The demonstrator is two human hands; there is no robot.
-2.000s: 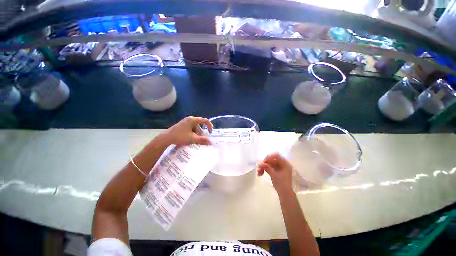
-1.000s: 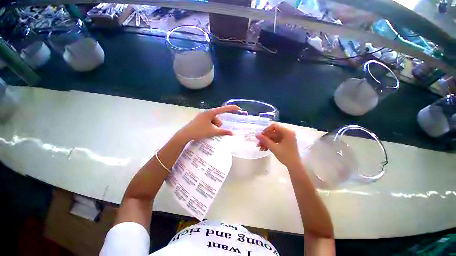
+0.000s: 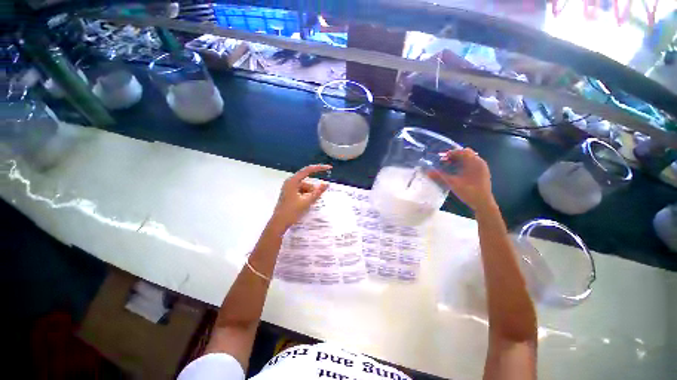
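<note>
My left hand [image 3: 303, 196] is over the top left edge of a printed label sheet [image 3: 321, 249], thumb and forefinger apart. The sheet lies on the bench, partly over a second label sheet [image 3: 395, 251] to its right. A clear round container [image 3: 407, 194] with a milky lower part stands behind the sheets, at the bench's far edge by the conveyor. My right hand [image 3: 468, 179] grips its right wall near the rim. Whether a single label is at my fingertips is too blurred to tell.
Another clear container [image 3: 497, 278] lies tilted on the bench beside my right forearm. Several containers stand on the dark green conveyor [image 3: 260, 122], one [image 3: 344, 133] just beyond my hands. A brown carton [image 3: 122, 326] is below the bench edge at lower left.
My left hand has let go of the label sheet, which now lies flat. My right hand has taken hold of the container, now farther back and right of the sheets. The view has shifted.
</note>
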